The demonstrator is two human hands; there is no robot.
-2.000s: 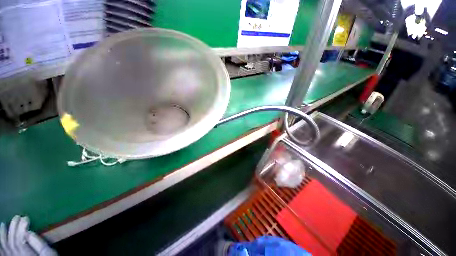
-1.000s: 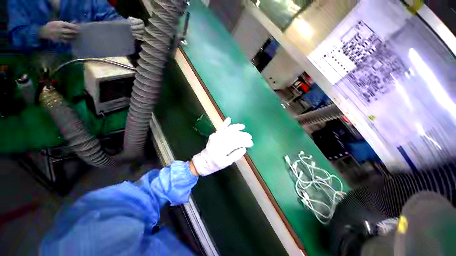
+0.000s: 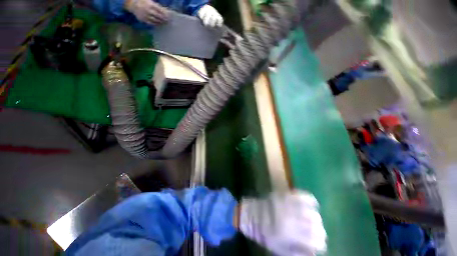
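My left hand [image 3: 283, 220], in a white glove with a blue sleeve, is at the lower middle, over the pale edge of the green-topped bench [image 3: 320, 145]. It is blurred, so its fingers cannot be made out, and I see no object in it. My right hand is out of the picture. A small green piece [image 3: 247, 147] lies on the dark green conveyor [image 3: 228, 120], beyond my left hand.
A grey ribbed hose [image 3: 220, 80] crosses the conveyor and bends down at left. Across it, a person's gloved hands [image 3: 210, 16] hold a grey panel [image 3: 188, 37] above a pale box [image 3: 180, 70] on a green table [image 3: 40, 95]. A shiny plate [image 3: 85, 215] is lower left.
The view has swung further left, bringing in more of the green table and the shiny plate. My left hand now appears lower and further right. The white cables have left the picture.
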